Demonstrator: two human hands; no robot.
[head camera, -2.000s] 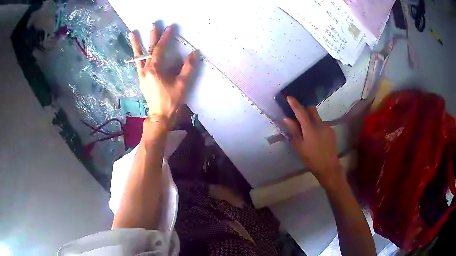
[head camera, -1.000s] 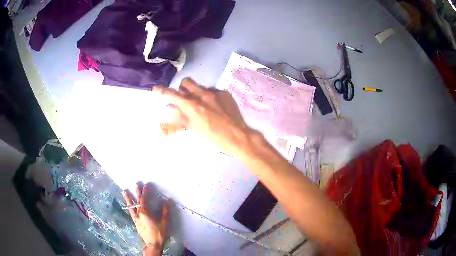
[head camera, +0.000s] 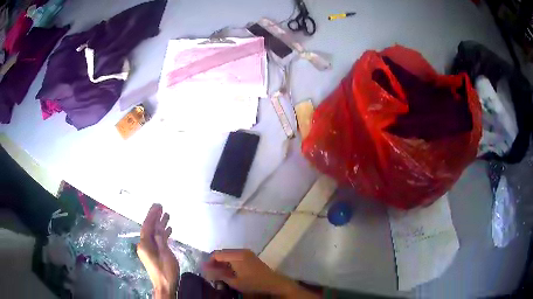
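Note:
My left hand (head camera: 156, 251) is at the table's near edge, fingers raised, with a thin white stick (head camera: 129, 235) between them. My right hand (head camera: 245, 271) is beside it at the bottom edge, fingers curled; whether it holds anything is unclear. A blue round tape measure (head camera: 339, 214) lies on the table, its thin blade (head camera: 263, 209) pulled out to the left. The blade crosses a pale tan strip (head camera: 299, 219). A black smartphone (head camera: 235, 163) lies above the blade. The pale sheet at left is washed out by glare.
A full red plastic bag (head camera: 374, 137) stands at right, above a written sheet (head camera: 425, 242). Pinkish papers (head camera: 216, 67), an orange tag or packet (head camera: 133, 121) and purple fabric (head camera: 96, 64) lie at back left. Scissors (head camera: 302, 22) and a yellow pen (head camera: 341, 16) lie at the back.
The view has shifted right. My right hand has drawn back from over the pale sheet to the near edge beside my left hand. The blue tape case and orange item now show clearly.

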